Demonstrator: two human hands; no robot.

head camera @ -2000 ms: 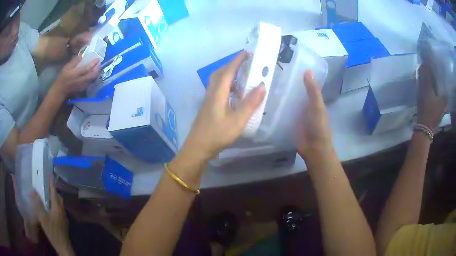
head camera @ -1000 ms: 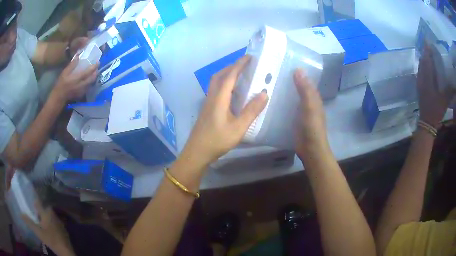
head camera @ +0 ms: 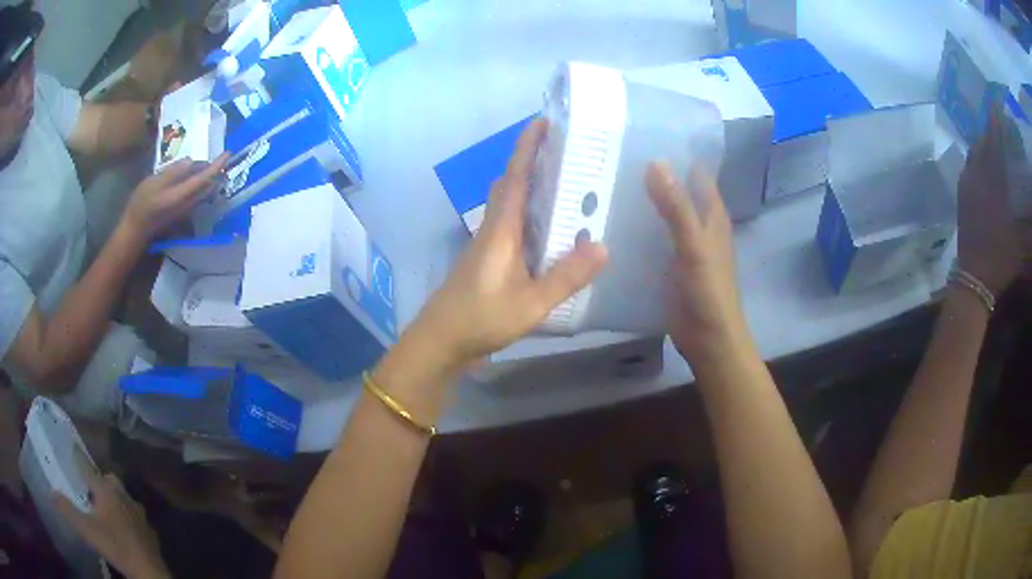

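A complete unit, a white base cover (head camera: pixel 585 170) closed against a frosted clear housing (head camera: pixel 662 136), is held above the table's near edge. Its ribbed edge and two dark side ports face up toward me. My left hand (head camera: pixel 498 271) grips the white base side, with the thumb beside the lower port. My right hand (head camera: pixel 702 260) holds the frosted housing from the right, fingers against its surface. No fan shows; the inside is blurred.
A closed retail box (head camera: pixel 297 262) and open cartons stand at left on the white table (head camera: pixel 487 68). An open carton (head camera: pixel 888 187) stands at right. Neighbours' hands hold a small white box (head camera: pixel 190 134), a white unit (head camera: pixel 57 458) and a carton at far right (head camera: pixel 971 85).
The gap between base and housing, with the dark fan showing, has closed. The unit has turned so its ribbed edge shows more. The left neighbour's small box now shows a picture or opening.
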